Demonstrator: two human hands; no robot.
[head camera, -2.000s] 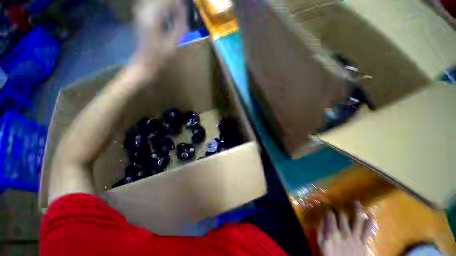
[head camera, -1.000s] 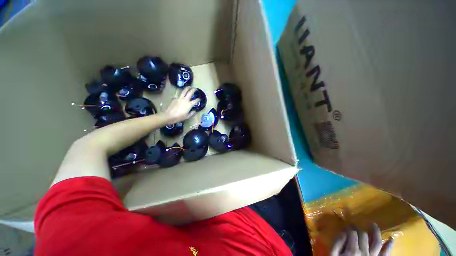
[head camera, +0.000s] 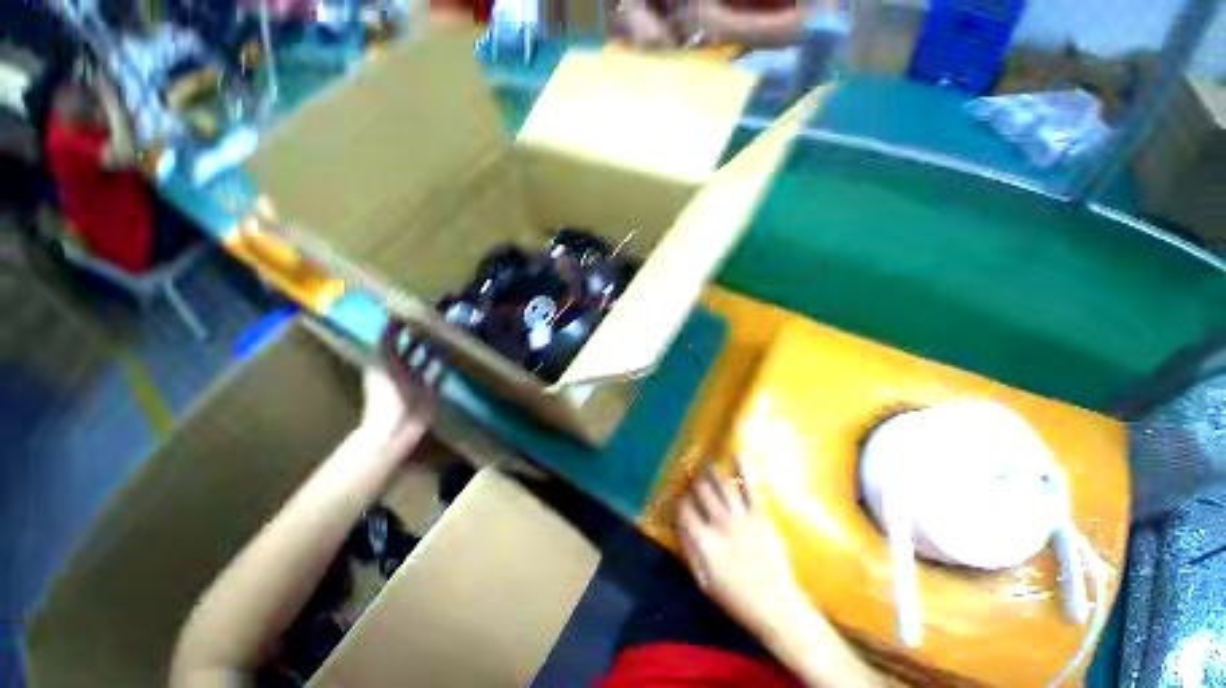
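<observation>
My left hand (head camera: 394, 399), slightly blurred, holds a dark glossy black shell (head camera: 414, 355) against the outer side of the carton on the bench. My right hand (head camera: 726, 538) is empty, fingers spread, resting on the left part of the orange padded fixture (head camera: 807, 403). A white round housing (head camera: 965, 481) sits in the fixture's hole, right of my right hand. Two white strips and a white cable extend from it toward me.
An open carton (head camera: 632, 188) on the bench holds several black shells (head camera: 538, 303). A larger carton (head camera: 175, 470) at lower left holds more. A green conveyor belt (head camera: 941, 269) runs behind the fixture. A person in red (head camera: 101, 195) is at far left.
My left hand has risen out of the lower carton with a black shell. The view has swung right, bringing the white housing and belt into sight. My right hand stays on the fixture.
</observation>
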